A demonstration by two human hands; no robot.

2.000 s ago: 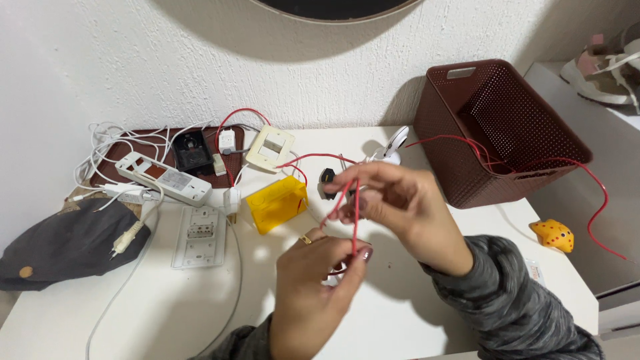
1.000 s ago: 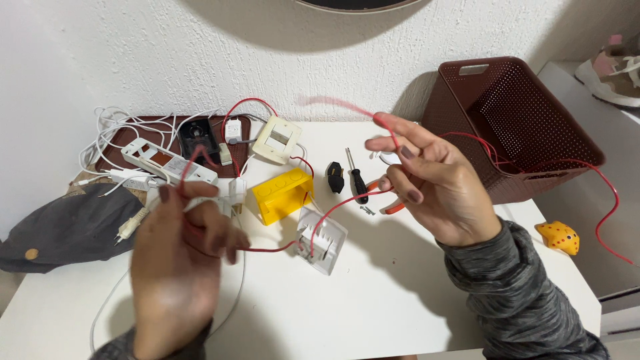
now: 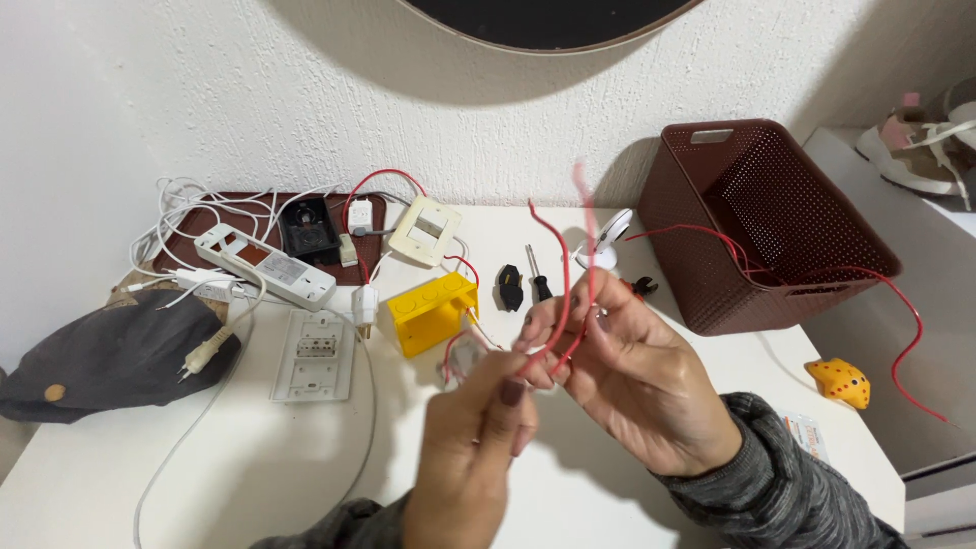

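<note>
My left hand (image 3: 480, 435) pinches a red insulated wire (image 3: 563, 282) whose free end stands up above the fingers. My right hand (image 3: 633, 366) grips another length of red wire (image 3: 589, 229), its tip blurred. The hands are close together at the middle of the view. Behind my left hand, a small white fitting with red wire is mostly hidden. The yellow electrical box (image 3: 428, 314) lies just beyond it, with a cream wall plate (image 3: 425, 232) behind. A black plug (image 3: 510, 288) and a screwdriver (image 3: 540, 280) lie beyond the hands. Red-handled pliers (image 3: 642, 287) are partly hidden by my right hand.
A brown perforated plastic basket (image 3: 770, 297) stands at right, red wire over its rim. A yellow spotted toy (image 3: 840, 383) is near the right edge. At left are a white outlet plate (image 3: 313, 356), a power strip (image 3: 267, 267), tangled white cables, a brown tray (image 3: 252, 200) and a grey cloth item (image 3: 114, 354).
My hands were apart a second ago and have come together, with two lengths of red wire now rising above them. The white fitting, plainly seen then, is now mostly behind my left hand.
</note>
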